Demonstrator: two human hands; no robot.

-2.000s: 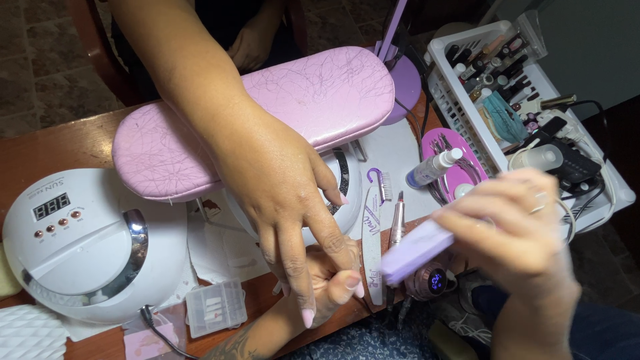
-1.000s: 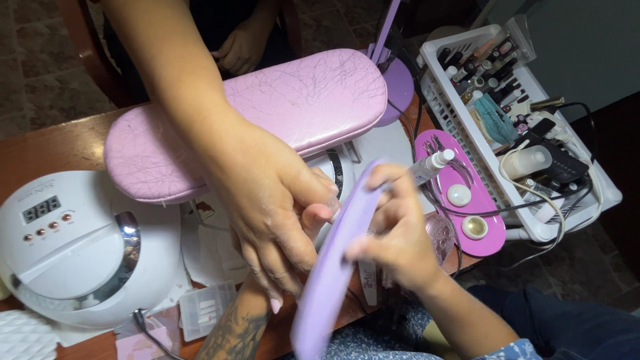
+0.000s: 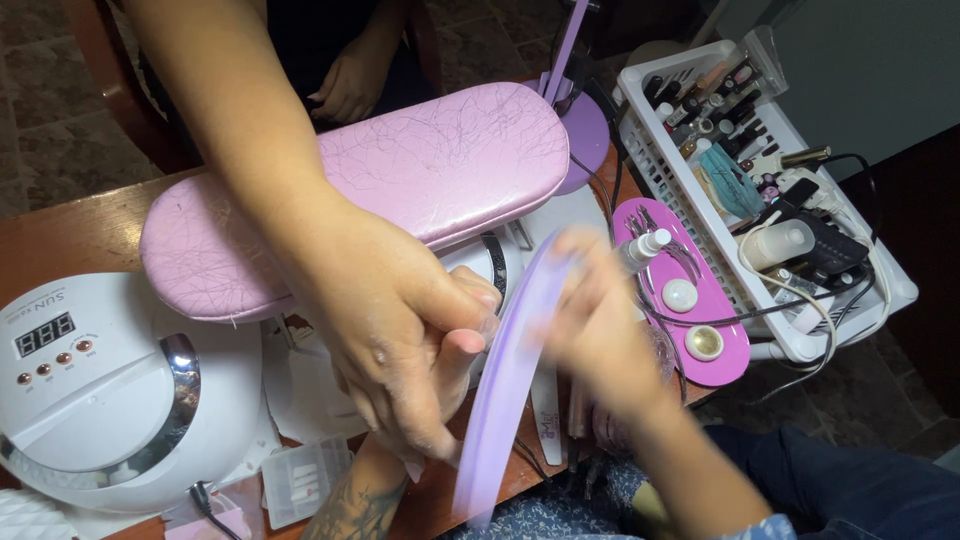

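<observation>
My right hand [image 3: 592, 307], blurred, grips the upper end of a long lilac nail file [image 3: 510, 367], which slants down to the left. The file lies against or near a nail of the client's hand [image 3: 390, 322], which reaches over from a pink padded armrest [image 3: 442, 157]. My left hand [image 3: 457, 352], on a tattooed forearm, holds that hand from underneath and is largely hidden by it; my thumb tip shows beside the client's thumb. Whether the file touches the nail is not plain.
A white nail lamp [image 3: 97, 390] stands at left, near a small clear box [image 3: 304, 484]. At right are a magenta tray [image 3: 720, 360] with metal tools and jars, a spray bottle [image 3: 643, 249] and a white basket [image 3: 757, 330] of polish bottles. Another file [image 3: 547, 427] lies on the table.
The lilac file has swung from low and slanting beside the fingers to a steep slant across the client's thumb side. My right hand has moved up and left from the table's front right.
</observation>
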